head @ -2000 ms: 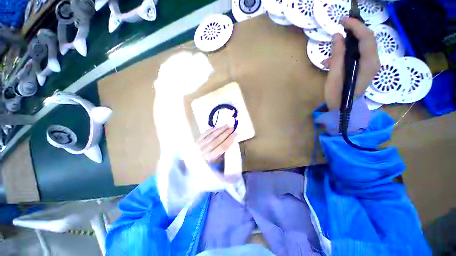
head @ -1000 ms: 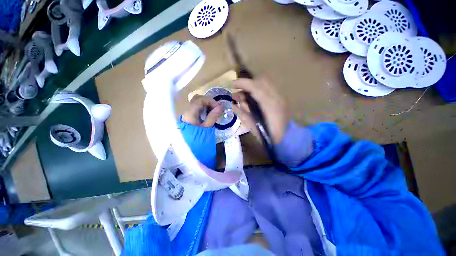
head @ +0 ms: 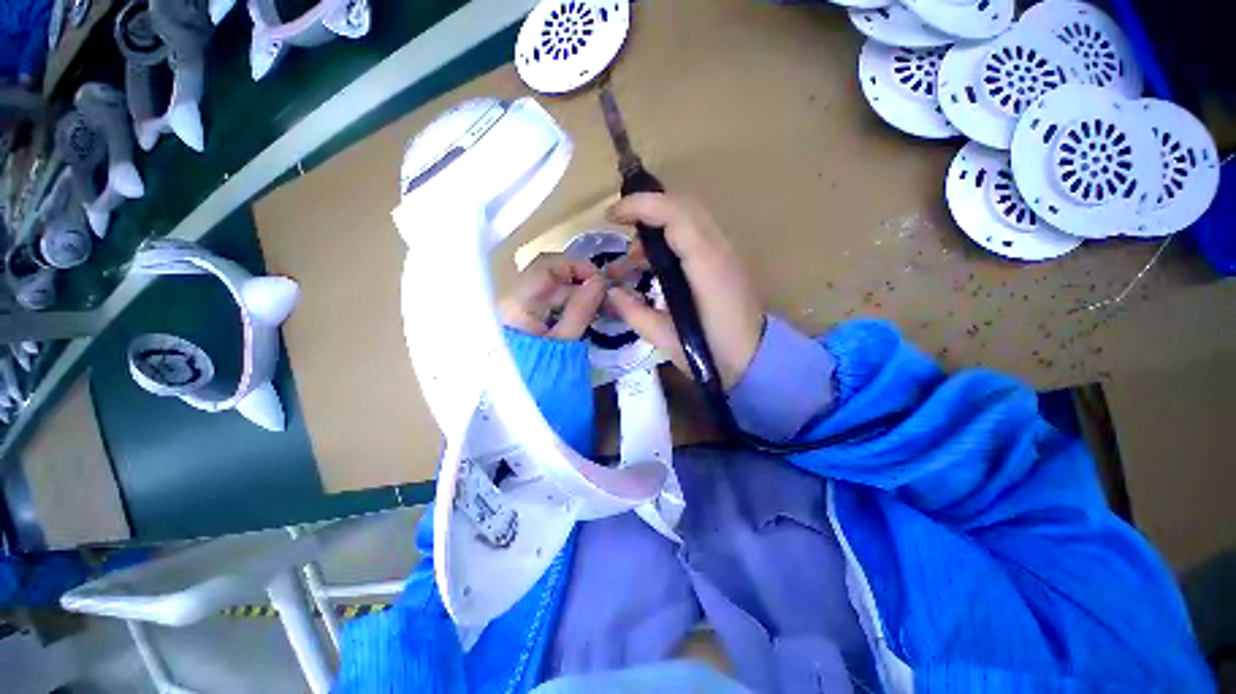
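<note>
The white headphone assembly (head: 454, 305) lies close to me, its curved band left of my hands. Its open ear cup (head: 617, 355), with a dark ring inside, is under my fingertips, on a pale yellow pad (head: 538, 252). My left hand (head: 559, 294) has its fingertips pinched together over the cup; whatever is between them is too small to tell. My right hand (head: 698, 292) holds the black soldering iron (head: 674, 288), its metal tip pointing up and away from the cup. The thumb and a finger of my right hand also reach into the cup beside my left fingertips.
White slotted speaker plates (head: 1093, 160) are piled at the upper right, and a single plate (head: 572, 44) lies at the top middle. Another headphone (head: 251, 325) stands on the green surface at left, with more on the conveyor behind. Brown cardboard (head: 353, 393) covers the bench. A thin pale wire lies near the pile.
My right hand has come from the plate pile to the cup with the iron. My left hand has changed from lying flat on the cup to pinching. The headphone band has shifted slightly.
</note>
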